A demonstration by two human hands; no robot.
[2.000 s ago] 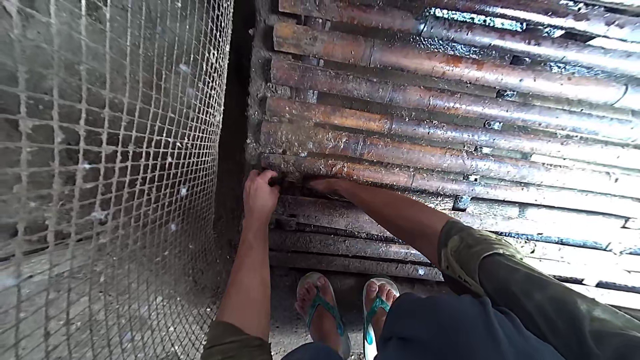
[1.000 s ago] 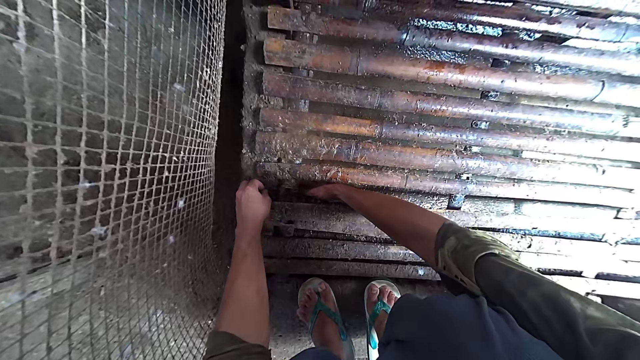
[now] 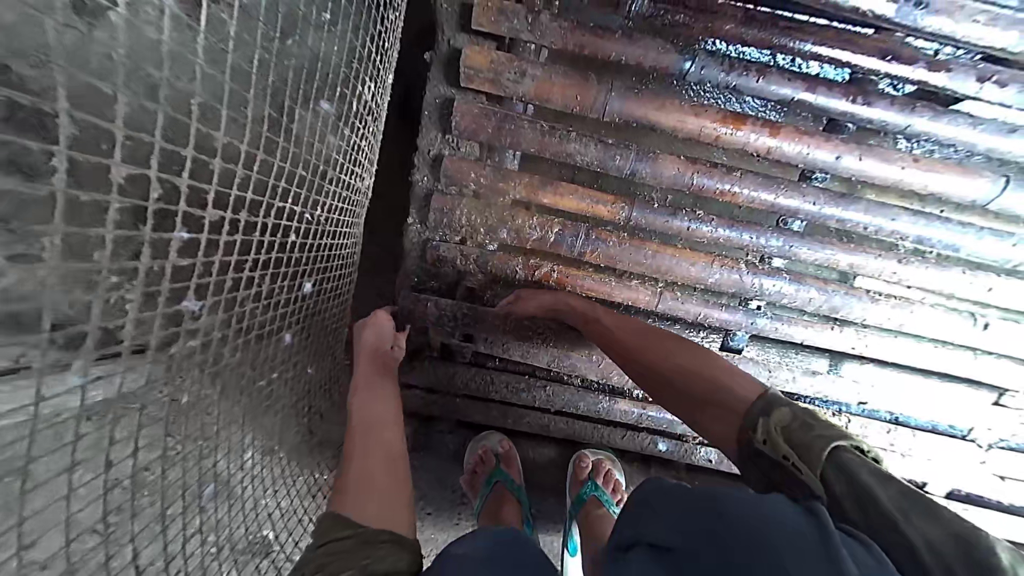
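Dirty bamboo slats (image 3: pixel 544 232) lie side by side with gaps between them, wet and shiny toward the right. My left hand (image 3: pixel 379 336) is at the left end of one dark slat (image 3: pixel 456 314), its fingers bent; whether they grip the slat cannot be told. On the same slat, farther right, rests my right hand (image 3: pixel 532 306), its fingertips at the upper edge and partly hidden. The dark slat looks slightly raised and tilted against those around it. Below it, more grimy slats (image 3: pixel 528 388) run down toward my feet.
A sagging net (image 3: pixel 240 216) caked with dust hangs along the left. Between it and the slat ends runs a dark gap (image 3: pixel 392 176). My feet in flip-flops (image 3: pixel 500 480) stand on a grey floor (image 3: pixel 440 472) just below the lowest slat.
A dark slat edge now shows between my hands, where a dark opening was seen earlier. My left hand has turned and its fingers have shifted at the slat's end.
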